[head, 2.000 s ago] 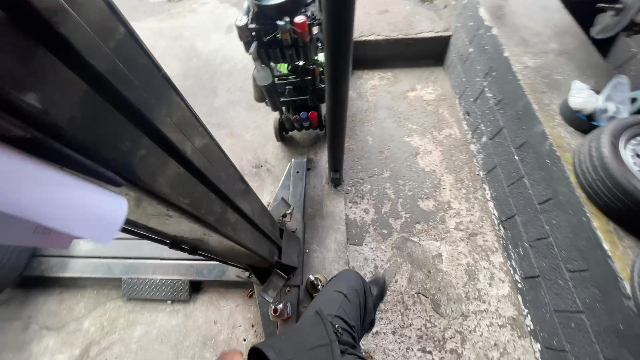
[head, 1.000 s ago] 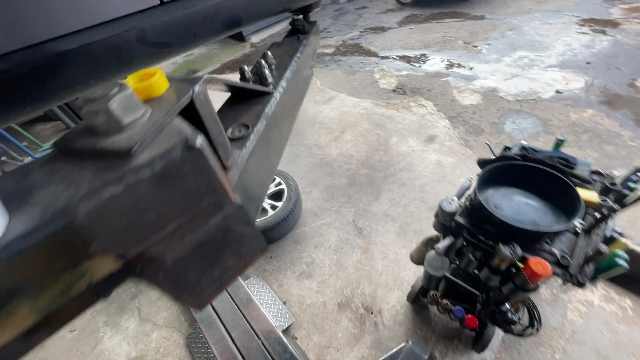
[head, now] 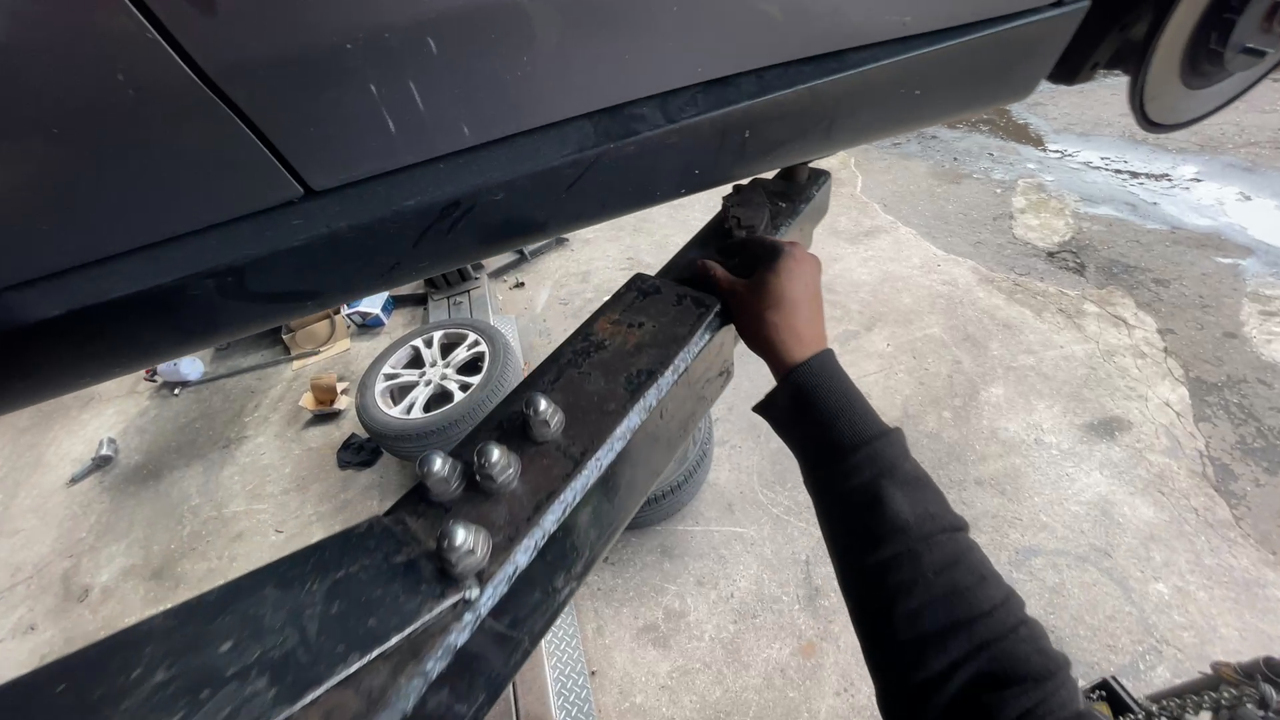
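Note:
My right hand (head: 778, 300), in a black sleeve, reaches from the lower right and rests on the far section of a black steel lift arm (head: 640, 330). Its thumb lies over the top; the fingers are partly hidden, and whether they close on something dark there I cannot tell. Several chrome lug nuts (head: 495, 467) stand on the nearer part of the arm. Beyond my hand, a dark lift pad (head: 748, 208) sits on the arm under the sill (head: 560, 190) of a raised grey car. My left hand is out of view.
Below the arm, an alloy wheel with tyre (head: 435, 380) lies on the concrete floor, and another tyre (head: 682, 485) shows partly behind the arm. Cardboard boxes (head: 318, 333), a spray bottle (head: 180, 370) and an impact tool (head: 97, 458) lie at left. A brake disc (head: 1195, 60) hangs upper right.
The view has swung from the lift post to the car's side. My right hand, not visible one second ago, is now on the lift arm.

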